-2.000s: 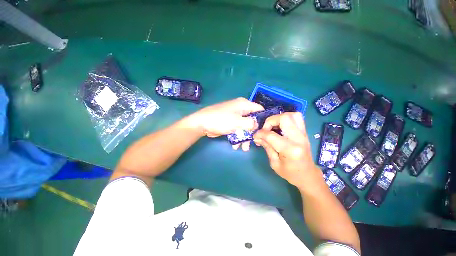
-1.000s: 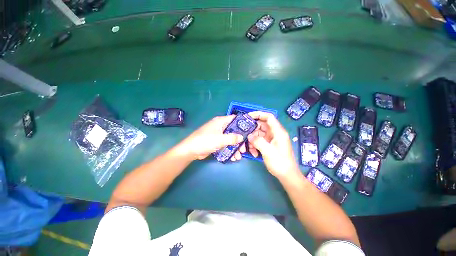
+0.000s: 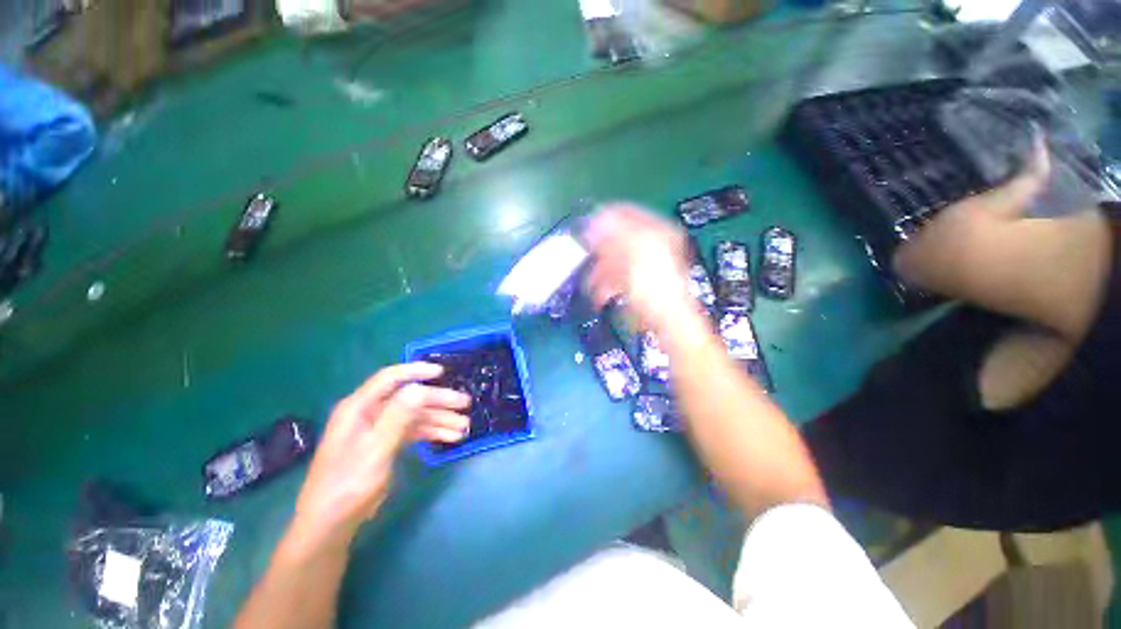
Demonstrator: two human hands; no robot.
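Note:
My left hand [image 3: 393,424] is over the left side of the blue parts bin [image 3: 531,412], fingers apart, with no phone in it. Small black parts [image 3: 489,383] lie loose in the bin. My right hand [image 3: 637,261] is blurred, beyond the bin at the near-left side of the phone cluster; its fingertips and any hold are unclear. A blurred white patch with a shiny bluish edge [image 3: 547,273] is just left of it; I cannot tell what it is. Several open-backed phone units [image 3: 733,273] lie right of and below that hand, partly hidden by my forearm.
One phone unit [image 3: 258,457] lies left of the bin, above a clear bag with a white label [image 3: 121,578]. Three phones lie on the far strip, one of them here [image 3: 429,167]. At right, another person's arm [image 3: 1008,264] reaches over a black tray [image 3: 885,148]. A carton [image 3: 1008,578] is at lower right.
My hands have parted, and the phone they held together is no longer seen between them. My left hand is at the bin; my right hand has moved out to the phones. The view has turned right.

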